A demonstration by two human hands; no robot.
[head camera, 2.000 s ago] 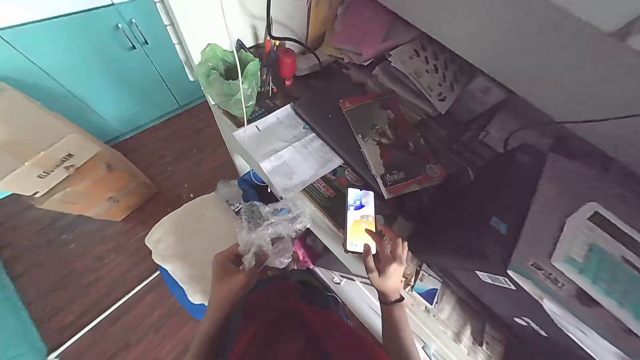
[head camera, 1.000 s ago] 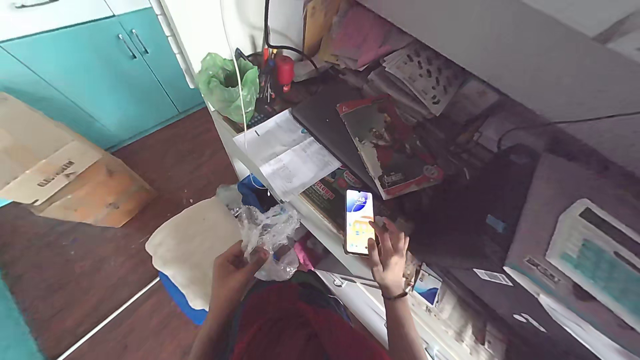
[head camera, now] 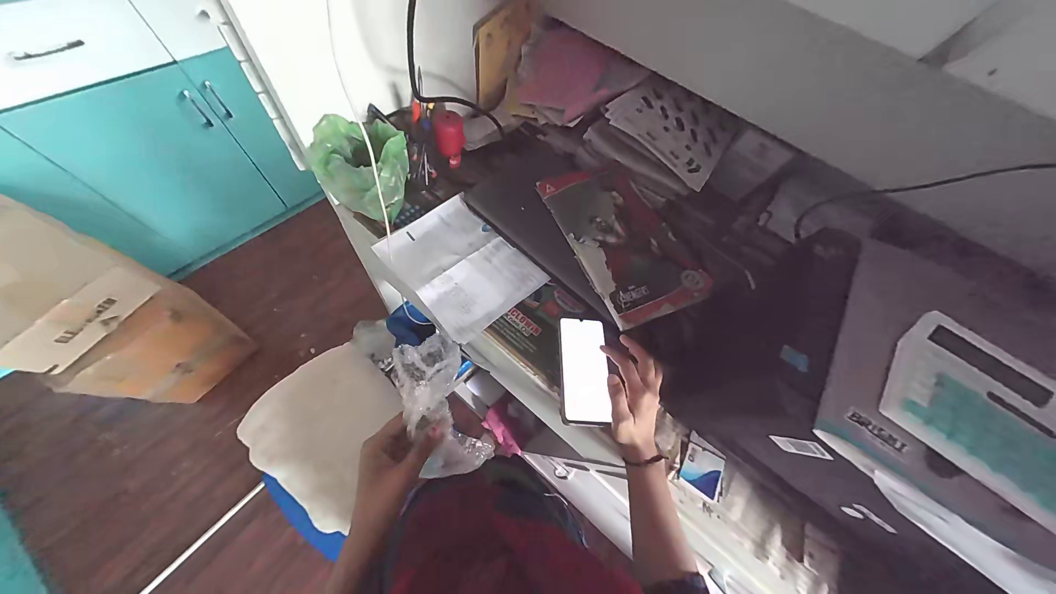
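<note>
My left hand grips a crumpled clear plastic bag in front of my lap, beside the desk edge. A smartphone with a blank white screen lies at the front of the desk, partly over a book. Beside its right edge, my right hand has its fingers spread, the fingertips close to the screen; whether they touch it I cannot tell. A dark band circles that wrist. Printed sheets lie behind the phone on the left, and a worn red-bordered book or board on the right.
A green plastic bag stands at the desk's left end near pens and a red bottle. A large box sits at right. A cushioned seat is left of my lap, with a cardboard carton on the floor beyond.
The phone's screen has turned from a colourful display to plain white. My right hand's fingers have shifted from over the screen to its right edge. The plastic bag has changed shape in my left hand.
</note>
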